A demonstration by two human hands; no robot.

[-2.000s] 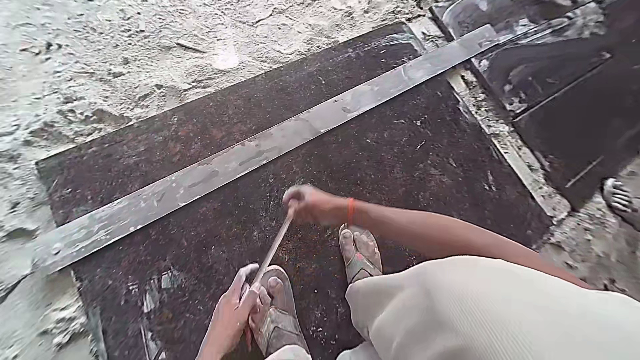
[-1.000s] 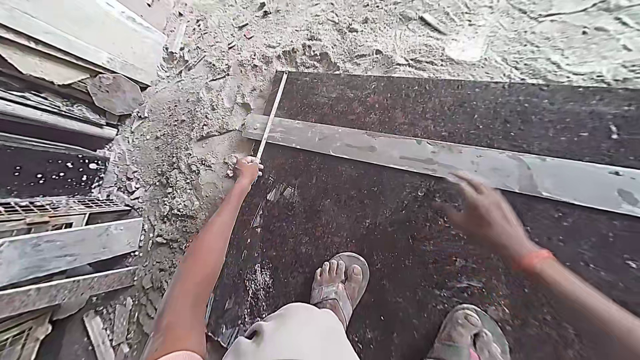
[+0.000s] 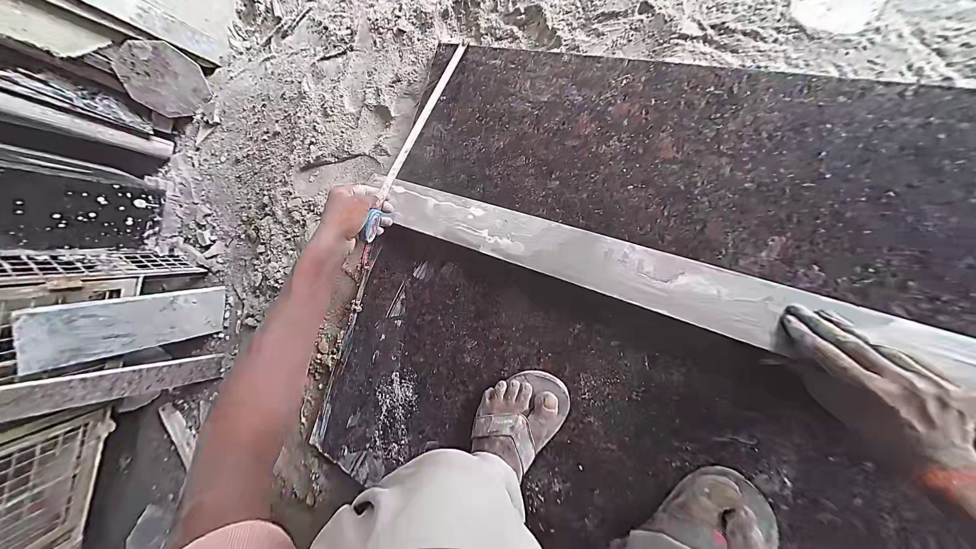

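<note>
My left hand [image 3: 354, 215] is closed around a blue-cased tape measure [image 3: 372, 226] at the left end of a long grey straightedge bar [image 3: 549, 245]. The tape's pale blade [image 3: 423, 126] runs from the hand up to the far left corner of a dark speckled stone slab [image 3: 686, 168]. The bar lies slantwise across the slab. My right hand [image 3: 877, 374] rests on the bar's right part, its fingers together over the bar and the palm at its near edge. An orange band circles the right wrist.
My sandalled feet [image 3: 522, 415] stand on the slab. Rough sandy ground [image 3: 282, 130] borders it at the left and the far side. At the left lie a light board [image 3: 118, 328], a flat grey stone piece [image 3: 160, 76], wire-grid frames [image 3: 49, 476] and stacked slabs.
My right hand, raised above the slab a second ago, is now on the bar. My left hand has come nearer along the tape to the bar's end. The view has swung left since the oldest frame.
</note>
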